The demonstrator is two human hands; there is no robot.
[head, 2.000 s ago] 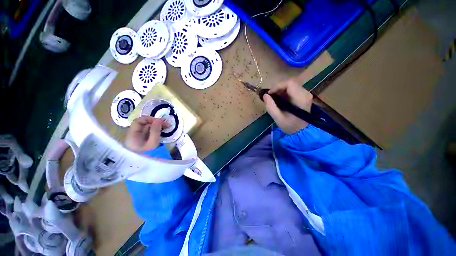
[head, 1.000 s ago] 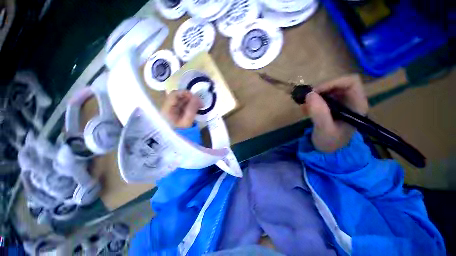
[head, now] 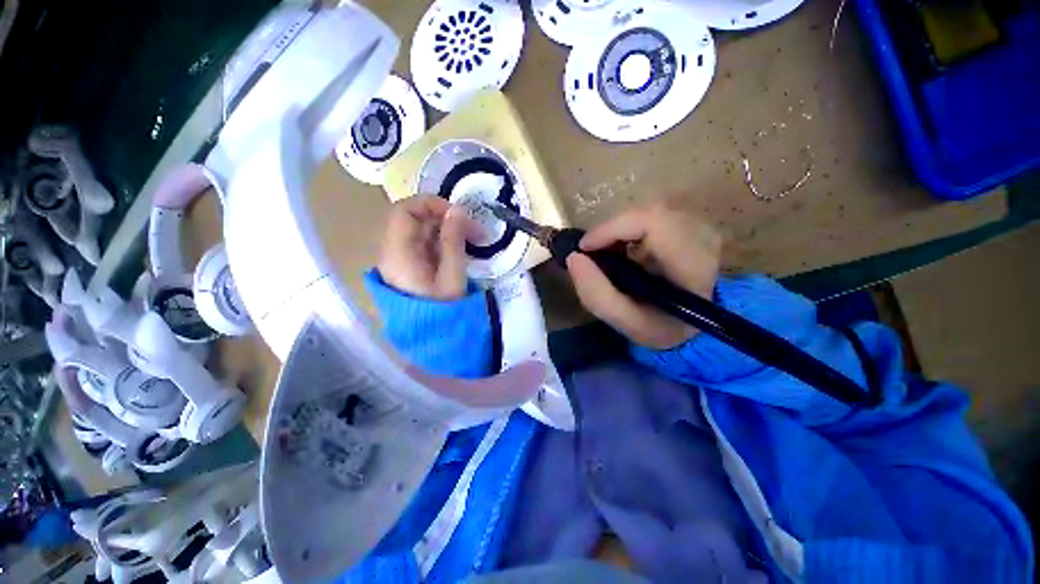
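Note:
My right hand (head: 650, 274) holds the black soldering iron (head: 707, 314). Its metal tip reaches over the white speaker plate with the broken black ring (head: 448, 183). The plate lies on the pale yellow block (head: 519, 148). My left hand (head: 428, 245) has thumb and fingertips pinched together at the plate's left side, near the iron's tip; whatever is between them is too small to see. The large white headband (head: 268, 217) with pink inner pad arches around my left forearm. Its open ear-cup shell (head: 342, 456) is close to the camera.
Perforated plates (head: 468, 43) and speaker plates with drivers (head: 639, 74) lie beyond the block. A thin curved wire (head: 779, 183) and specks lie on the brown board. A blue tray (head: 958, 171) is at upper right. Other white headphones (head: 143, 382) are piled at left.
My right hand has moved left with the iron, bringing its tip from the open board to the plate. My left hand stays at the plate. The camera view has shifted closer.

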